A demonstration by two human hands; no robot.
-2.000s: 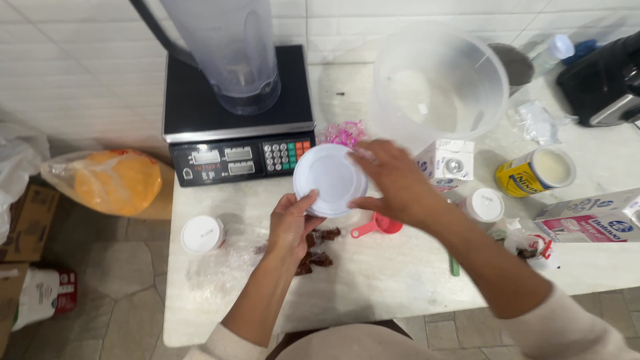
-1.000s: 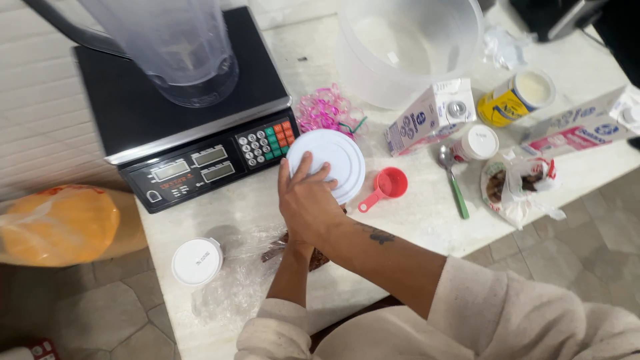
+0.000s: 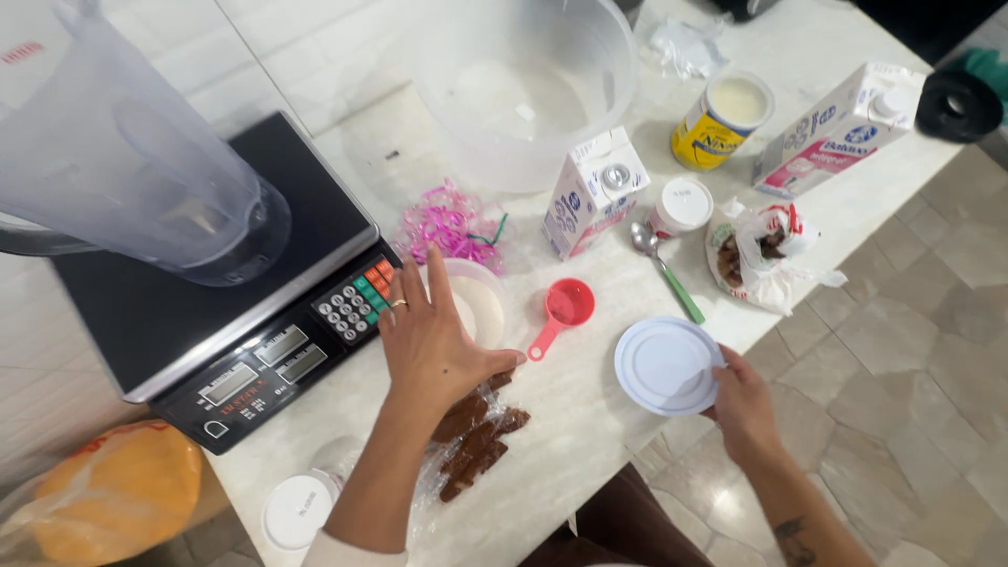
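Observation:
My right hand (image 3: 740, 398) grips the edge of a round white plastic lid (image 3: 669, 366) over the table's front edge. My left hand (image 3: 437, 331), fingers spread, reaches over a tub (image 3: 476, 303) with white contents and partly covers it; whether it touches the rim I cannot tell. A red measuring cup (image 3: 568, 303) lies between the hands. Beneath my left wrist are brown pieces (image 3: 476, 441) on clear plastic wrap. A spoon with a green handle (image 3: 681, 293) lies behind the lid, beside a small white-lidded tub (image 3: 683, 206).
A blender jar (image 3: 157, 173) stands on a digital scale (image 3: 299, 339) at left. Behind are a big clear plastic bucket (image 3: 528, 87), two cartons (image 3: 591, 197) and a yellow tin (image 3: 720, 118). A knotted bag (image 3: 760, 252) sits at right, a lidded tub (image 3: 299, 512) at front left.
The lid has come off the tub and moved right in my right hand, exposing the white contents. My left hand now spreads over the tub. The view has shifted.

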